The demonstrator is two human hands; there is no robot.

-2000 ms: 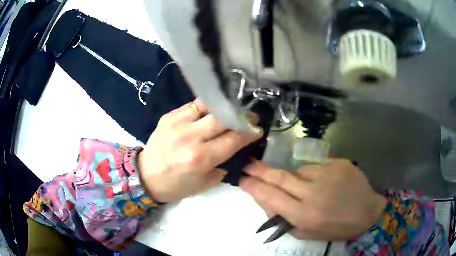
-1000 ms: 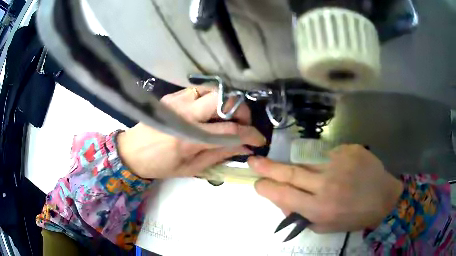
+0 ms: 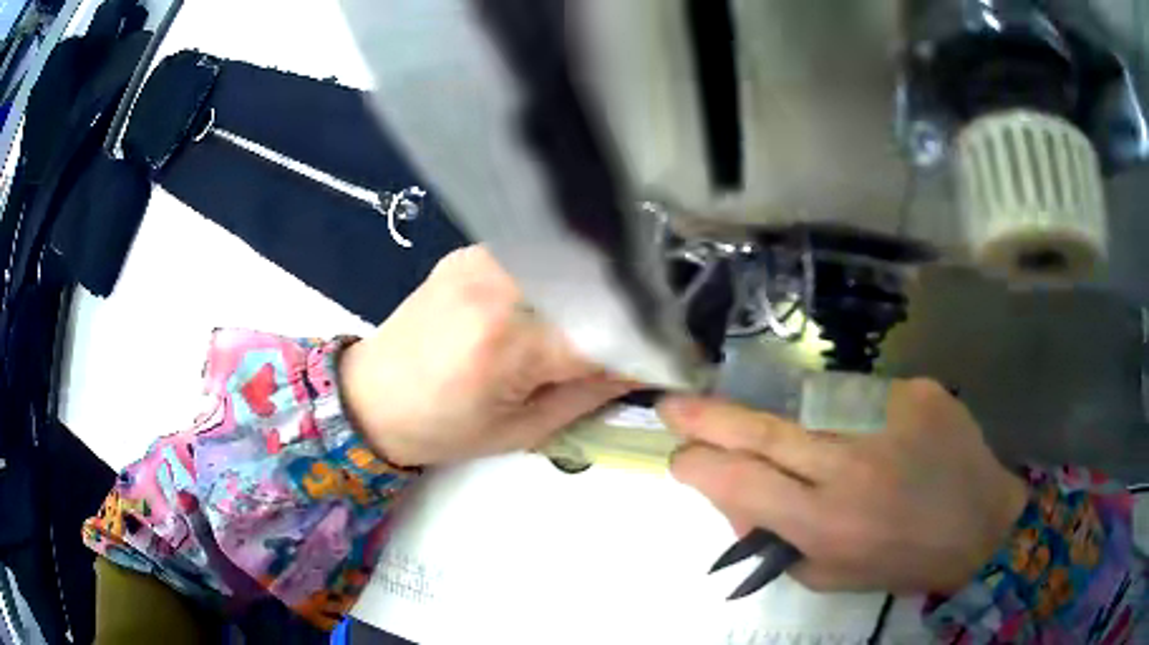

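A dark panel [image 3: 290, 120] with raw edges lies on the white table and runs under the machine head. A metal zipper [image 3: 296, 166] lies along it, with a ring zipper pull [image 3: 405, 216] at its end. My left hand [image 3: 460, 365] presses on the near end of the dark cloth, its fingertips partly hidden by the machine head. My right hand [image 3: 844, 485] lies with its fingertips at the cloth's edge, beside the left fingertips. Thread snips [image 3: 760, 561] poke out from under the right palm, blades apart. The needle is hidden.
The sewing machine head [image 3: 806, 114] fills the upper right, with a ribbed tension dial [image 3: 1031, 189] on it. Yellow tape [image 3: 617, 445] lies in front of the fingers. A bundle of dark pieces [image 3: 95, 214] hangs at the left table edge [image 3: 107, 365]. Ruler marks [image 3: 410, 580] show at the front.
Since two seconds ago, the dark cloth's near end has drawn back under my hands, uncovering the yellow tape. The view has shifted, and the zipper is in clear view again after being mostly covered.
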